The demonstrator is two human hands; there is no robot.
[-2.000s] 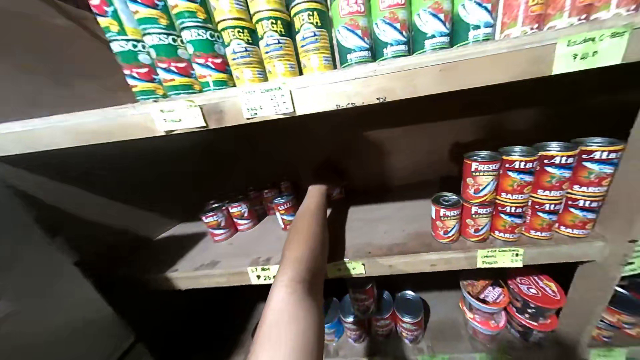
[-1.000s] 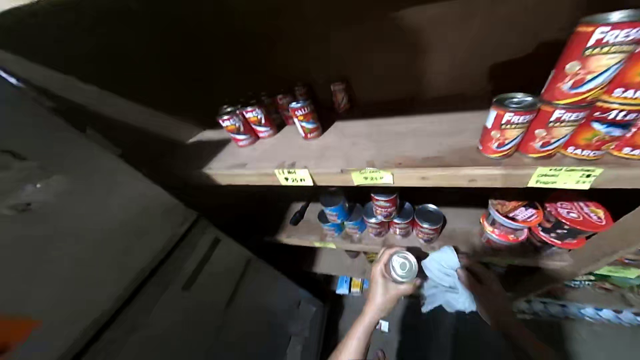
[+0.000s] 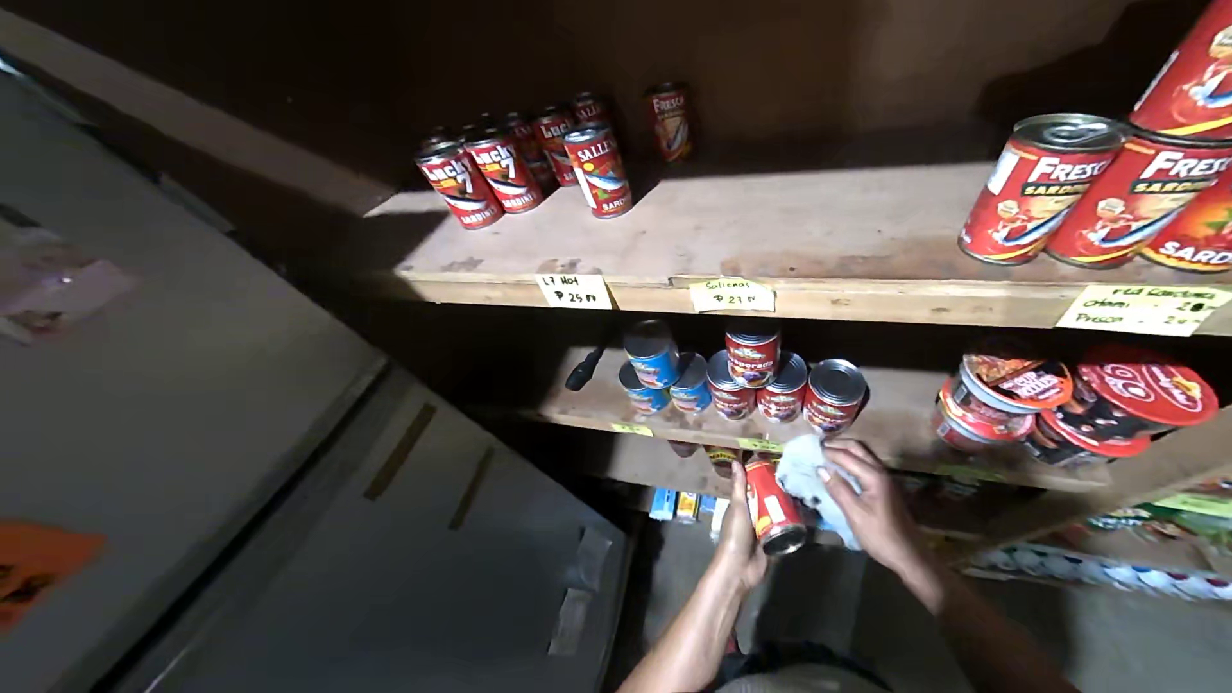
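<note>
My left hand (image 3: 739, 534) grips a red sardine can (image 3: 770, 505), tilted, in front of the lower shelves. Beside it my right hand (image 3: 871, 496) holds a pale cloth (image 3: 813, 476) against the can's upper side. Above them, on the upper shelf in view, Luck 7 sardine cans (image 3: 500, 171) stand at the left, with a Sallenas can (image 3: 599, 171) near them and one Fresca can (image 3: 670, 122) farther back. More Fresca cans (image 3: 1039, 188) are stacked at the right. On the shelf below are blue cans (image 3: 652, 354) and several red cans (image 3: 835, 395).
Wooden shelf edges (image 3: 828, 298) with handwritten price notes (image 3: 731, 295) run across just beyond my hands. Stacked instant noodle cups (image 3: 1011, 385) stand at the right. A large grey cabinet or refrigerator (image 3: 318, 500) fills the left. A wooden post (image 3: 1088, 481) slants at lower right.
My arm, reaching deep into the upper shelf two seconds ago, is out of it. The can, seen end-on a second ago, is turned to show its red side, with the cloth now against it. The view has tilted down.
</note>
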